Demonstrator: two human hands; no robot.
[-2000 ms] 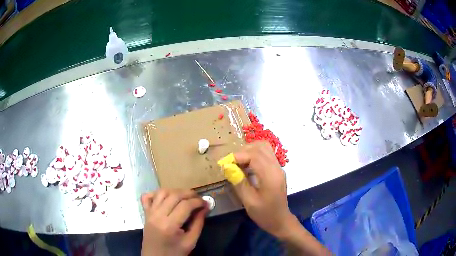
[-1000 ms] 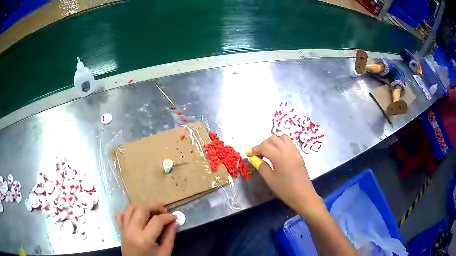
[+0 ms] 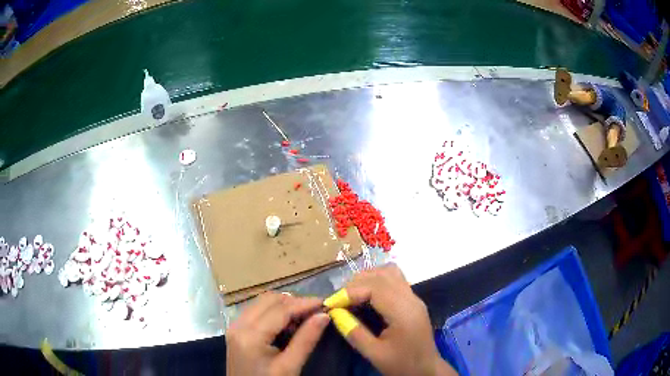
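Note:
My left hand (image 3: 272, 334) and my right hand (image 3: 389, 312) meet at the fingertips at the table's front edge. A small thing sits between the left thumb and finger; its face is hidden. The right thumb and finger wear yellow coverings and touch the same spot; a piece between them cannot be made out. The cardboard pad (image 3: 242, 253) lies behind my hands, with a white lump (image 3: 273, 225) standing on it. Red pieces (image 3: 364, 220) are heaped at its right edge.
Red-and-white pieces lie in heaps left (image 3: 117, 261) and right (image 3: 466, 180). A glue bottle (image 3: 154, 99), a white disc (image 3: 188, 157) and a thin stick (image 3: 276, 125) lie farther back. Doll-like legs (image 3: 606, 110) lie far right. A blue crate (image 3: 529, 308) stands below the edge.
My right hand has left the red heap and come to the left hand's fingertips. The white disc seen at my left fingers is now mostly hidden. The camera view has shifted.

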